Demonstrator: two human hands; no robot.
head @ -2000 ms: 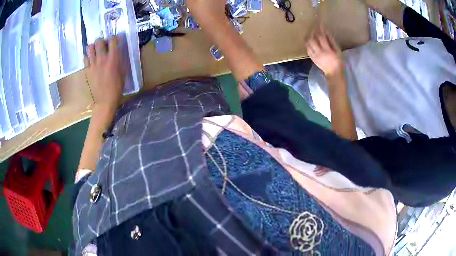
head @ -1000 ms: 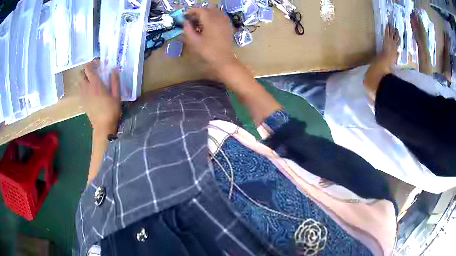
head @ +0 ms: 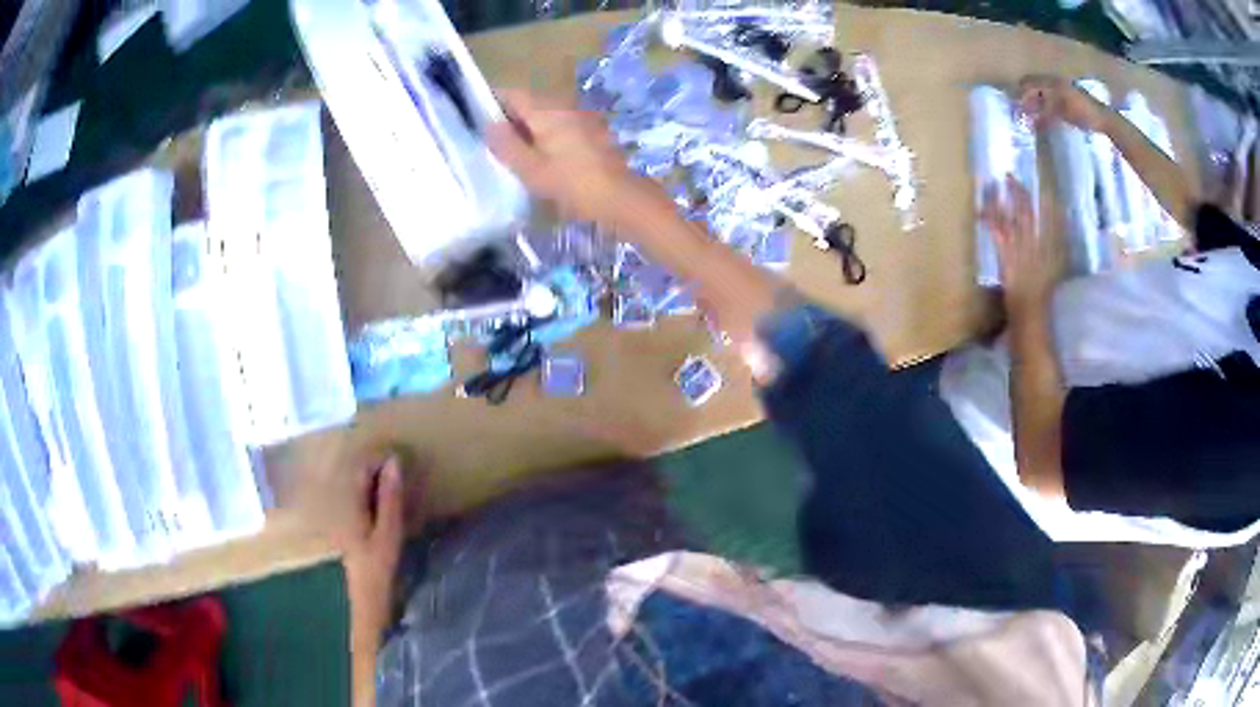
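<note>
My right hand (head: 567, 155) grips the right edge of a white blister tray (head: 428, 152), held tilted above the back left of the table. A dark item shows in the tray. My left hand (head: 362, 495) is blurred at the table's front edge, thumb apart from the fingers, with nothing seen in it. Several translucent blister trays (head: 270, 276) lie in overlapping rows at the left. Small black cables (head: 507, 362), light-blue cards (head: 401, 356) and small clear square parts (head: 562, 373) lie in front of the held tray.
A large pile of slim wrapped parts (head: 753, 180) lies mid-table. A co-worker's hands (head: 1016, 228) are over trays on the brown table (head: 912, 311) at the right. A red stool (head: 145, 663) stands below the left edge, on the green floor.
The view shows more of the table. The tray that lay beside my left hand appears lifted in my right hand. My right hand has left the small parts; my left hand is off the tray.
</note>
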